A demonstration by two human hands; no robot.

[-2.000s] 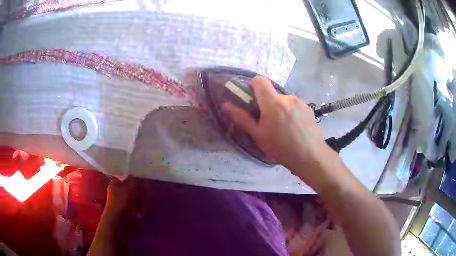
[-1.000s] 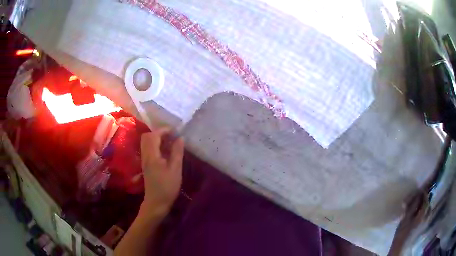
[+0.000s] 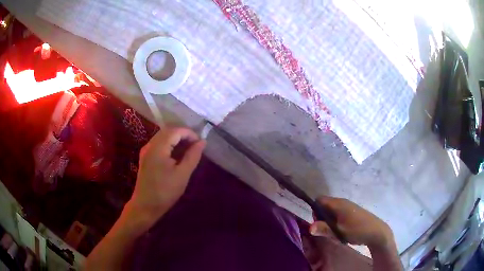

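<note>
The whitish interfaced garment piece (image 3: 223, 58) lies on the table, with a frayed pink seam band (image 3: 284, 57) across it. A white tape roll (image 3: 181, 64) lies flat on its left part. The tape runs down from the roll to my left hand (image 3: 167, 166), whose thumb and fingers pinch it at the table's near edge. My right hand (image 3: 355, 222) is closed on the handles of long dark shears (image 3: 255, 159). The blade tips are beside the tape end, close to my left fingers. Whether the blades are parted is hard to tell.
The pale grey table (image 3: 392, 182) curves along the near side, with purple clothing (image 3: 223, 217) at its edge. A black object (image 3: 457, 100) stands at the far right. Red fabric (image 3: 90, 132) and a bright red glow are at the left below the table.
My right hand has left the iron, which no longer shows, and has brought the shears in from the right. My left hand has come up to the tape and pinches it. The view has shifted.
</note>
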